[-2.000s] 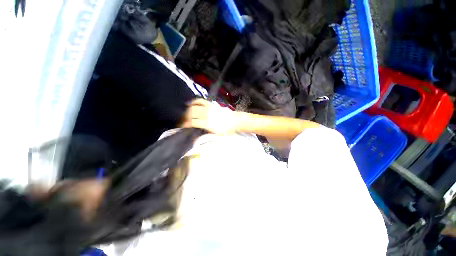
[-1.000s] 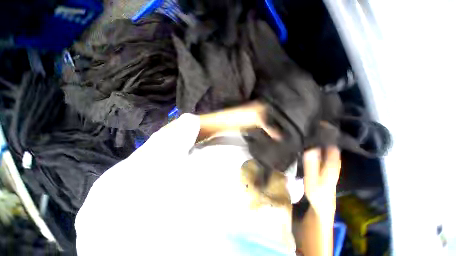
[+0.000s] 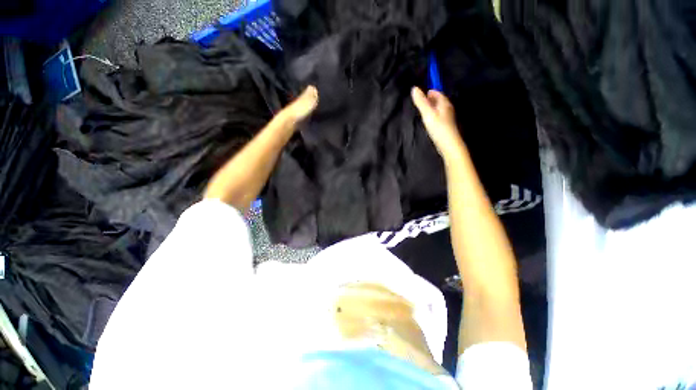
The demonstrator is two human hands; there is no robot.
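A heap of dark garment pieces [image 3: 355, 137] lies in and over a blue crate [image 3: 233, 23] in front of me, its lower edges hanging towards me. My left hand [image 3: 301, 105] is at the left side of the heap, its thumb side up and its other fingers hidden. My right hand [image 3: 433, 107] is at the right side, by a strip of blue crate rim, with its fingertips against dark cloth. The heap lies between my hands. Whether either hand grips cloth does not show.
More dark cloth [image 3: 168, 129] is heaped at the left, with a blue tag [image 3: 61, 75] on a string above it. A white table [image 3: 618, 289] is at the right, with dark cloth [image 3: 610, 99] over its far part. Black cloth with white stripes [image 3: 416, 227] lies near my lap.
The view has shifted since the earlier frames. My hands, earlier close together at the right with dark cloth, are now apart, further forward over the crate. The bunched cloth between them has gone onto the heap or out of sight.
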